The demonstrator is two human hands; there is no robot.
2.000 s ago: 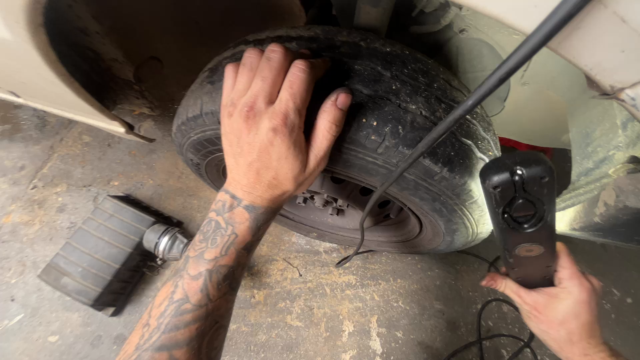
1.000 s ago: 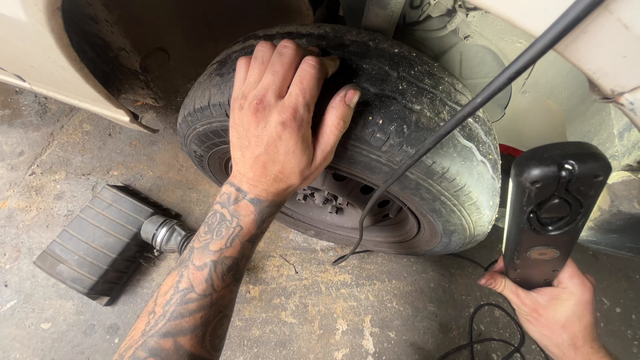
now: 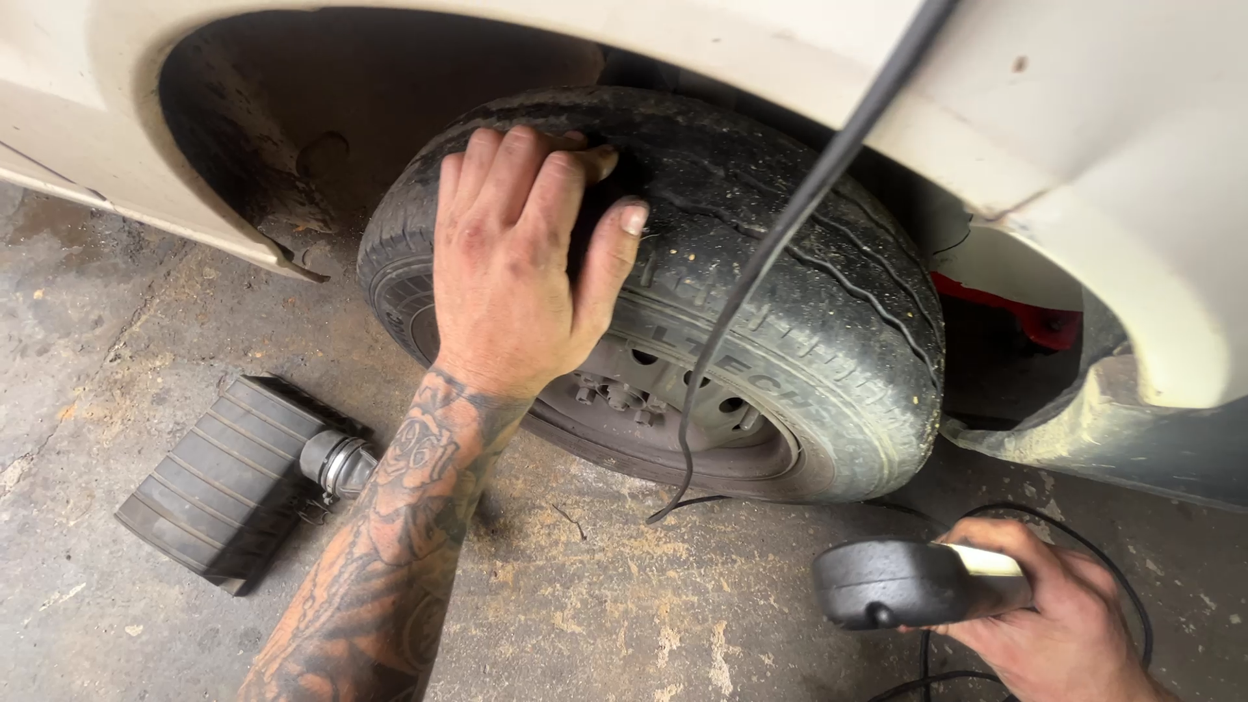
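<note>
My left hand (image 3: 522,253) rests on the tread of a worn car tire (image 3: 799,273), its fingers curled over the top and the thumb spread to the side. The tire is fitted on a steel wheel (image 3: 682,409) turned outward in the wheel arch. Low on the right, my right hand (image 3: 1058,604) grips a black work light (image 3: 892,585) by its handle, with a pale lit strip along one side. A black cable (image 3: 780,234) crosses in front of the tire from the top edge.
A black ribbed air filter housing part (image 3: 229,468) with a clamped hose end (image 3: 336,463) lies on the concrete floor (image 3: 604,604) at left. The pale fender (image 3: 1072,127) arches over the tire. Something red (image 3: 1048,327) shows behind it. Cable loops (image 3: 1141,575) lie at lower right.
My right hand has lowered and tilted the work light, which stood upright beside the tire before. My left hand stays on the tread. The view has shifted, showing more fender.
</note>
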